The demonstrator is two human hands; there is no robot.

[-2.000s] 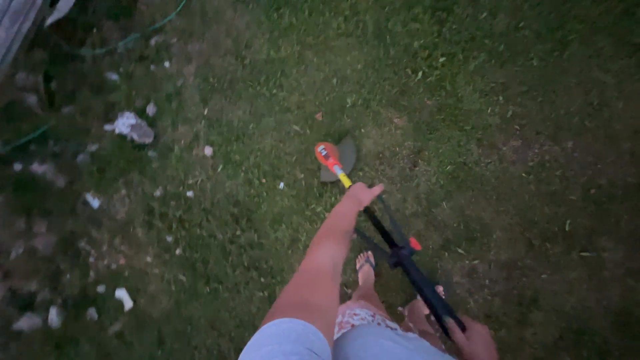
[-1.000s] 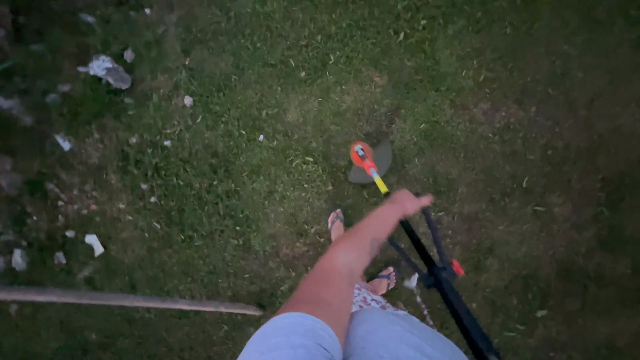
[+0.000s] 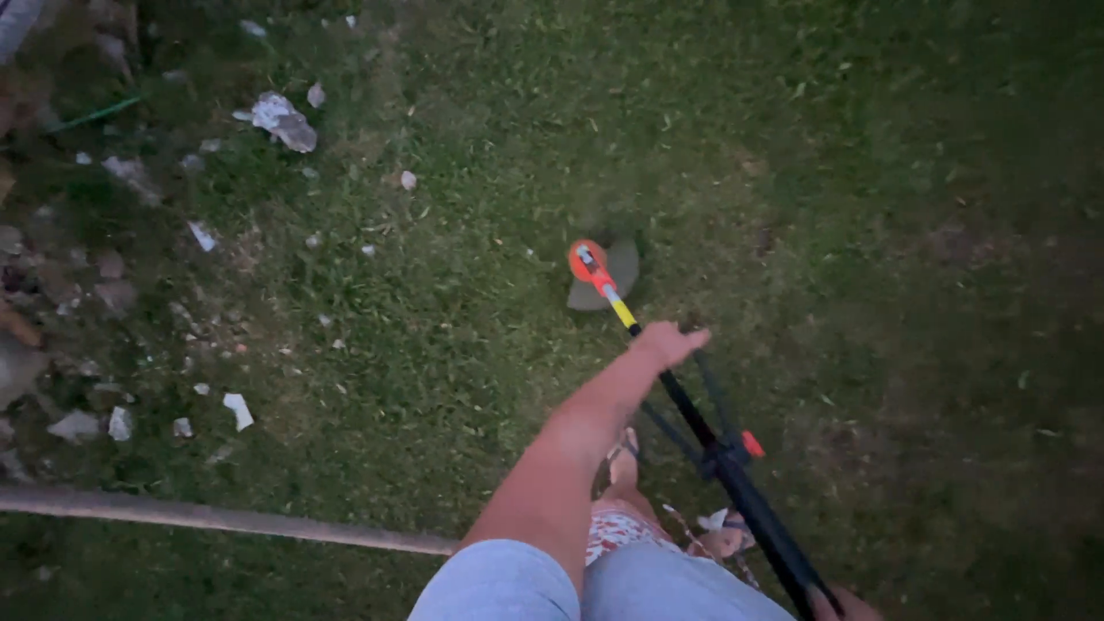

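A string trimmer (image 3: 750, 500) with a black shaft runs diagonally from the lower right up to the middle of the view. Its orange head (image 3: 588, 261) and grey guard (image 3: 623, 266) are low over the grass, with a yellow band on the shaft just behind. My left hand (image 3: 673, 343) is closed on the front handle across the shaft. At the bottom edge my right hand (image 3: 841, 604) is wrapped around the rear of the trimmer, partly cut off by the frame. A red knob (image 3: 753, 444) sticks out beside the shaft.
Stones and pale rubble (image 3: 285, 122) lie scattered on the left, among them a white fragment (image 3: 238, 411). A long pole (image 3: 216, 516) lies across the lower left. My sandalled feet (image 3: 623, 453) stand under the trimmer on the grass. A thin green line (image 3: 97, 114) shows at upper left.
The view has shifted, and the pole at lower left, absent two seconds ago, is in sight. My right hand, out of view one second ago, shows again at the bottom edge.
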